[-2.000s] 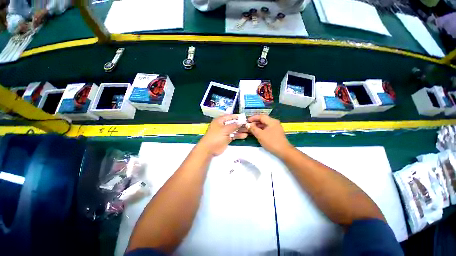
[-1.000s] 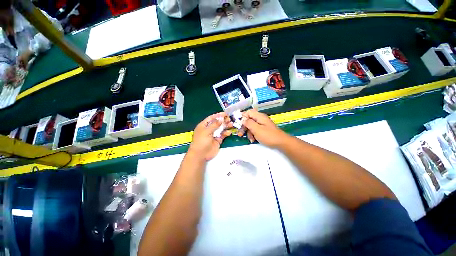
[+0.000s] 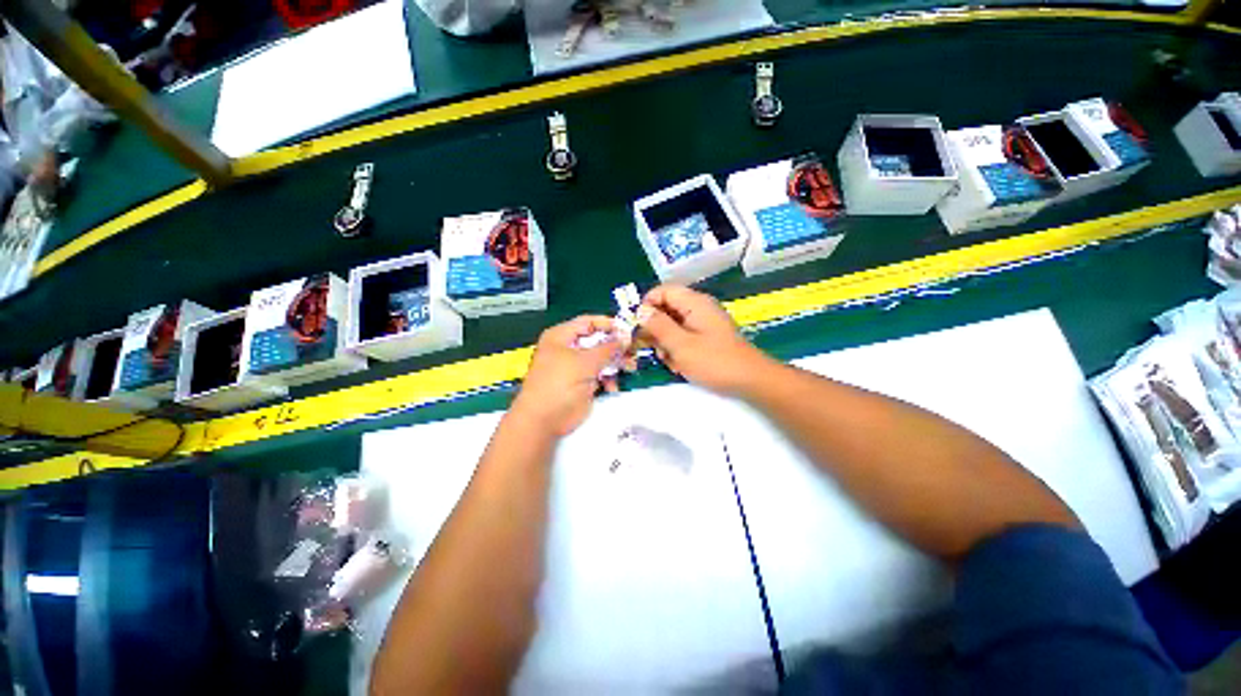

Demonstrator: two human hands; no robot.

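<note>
My left hand [image 3: 569, 370] and my right hand [image 3: 691, 335] meet over the yellow belt edge rail, fingertips close together. Between them they hold a small white accessory [image 3: 626, 297], its upper end sticking up above the fingers; the rest is hidden by the fingers. White bits also show at my left fingertips. A small greyish clear scrap [image 3: 656, 450] lies on the white work sheet [image 3: 871, 408] below my hands. Just beyond, an open box base [image 3: 691, 229] stands beside a box lid [image 3: 789, 215].
More boxes and lids [image 3: 493, 261] line the green conveyor [image 3: 449, 150]. Several smartwatches [image 3: 559, 147] lie behind them. Bagged accessories [image 3: 357, 558] and a dark blue bin [image 3: 123, 585] are at left, bagged straps [image 3: 1170, 422] at right. A person's sleeve shows at upper left.
The view has shifted and tilted. Boxes and watches on the belt now appear further right. The white piece now stands up above my fingertips. Both hands remain together.
</note>
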